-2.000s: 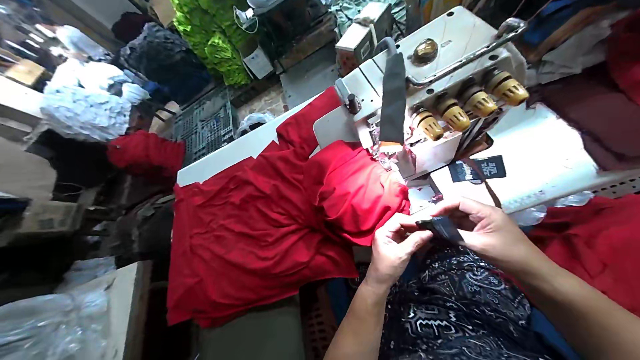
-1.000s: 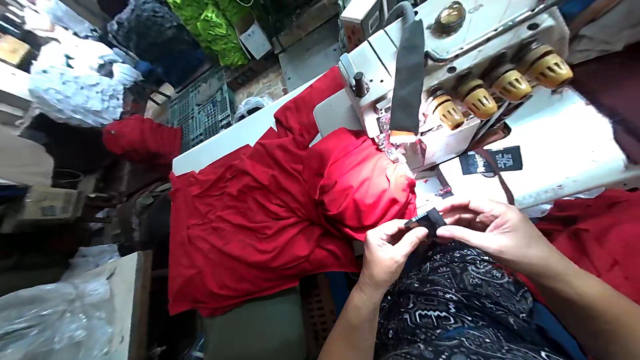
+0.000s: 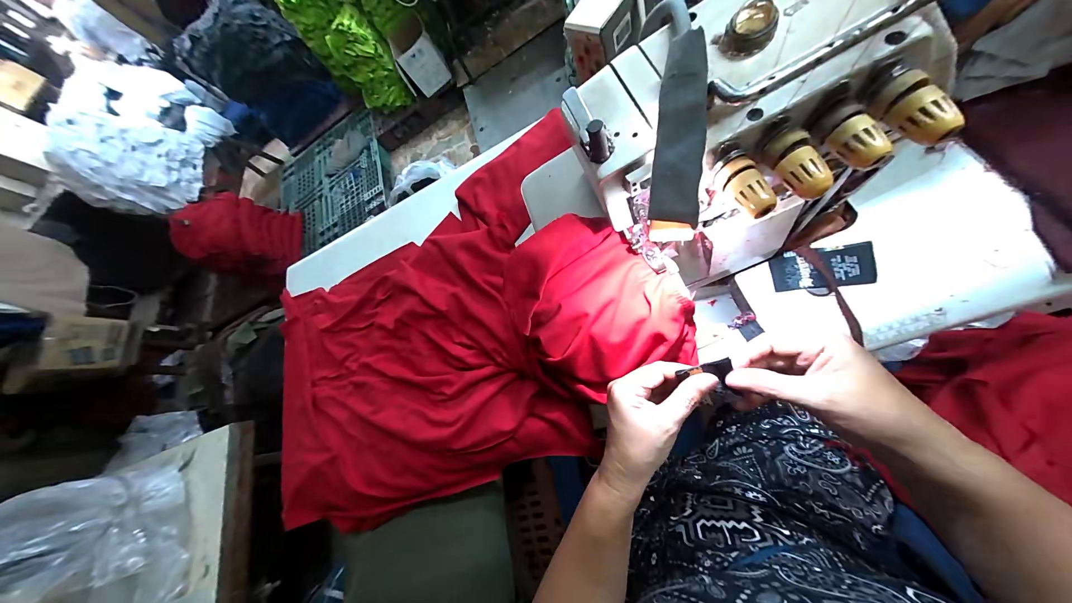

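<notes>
My left hand and my right hand pinch a small black fabric label between them, just in front of the sewing machine's needle area. Red fabric lies spread over the table to the left and hangs over its front edge. Its bunched right part reaches under the presser foot of an overlock sewing machine. A dark grey strip hangs down over the machine's front. Another black label with writing lies flat on the white machine bed, a brown cord across it.
Yellow tension knobs stick out from the machine's front. More red fabric lies at the right. Beyond the table's left edge are a green plastic crate, a red bundle and white bundled fabric. Clear plastic lies lower left.
Both hands stay together at the small label, whose hold and angle between the fingers have shifted. The red fabric stays under the machine.
</notes>
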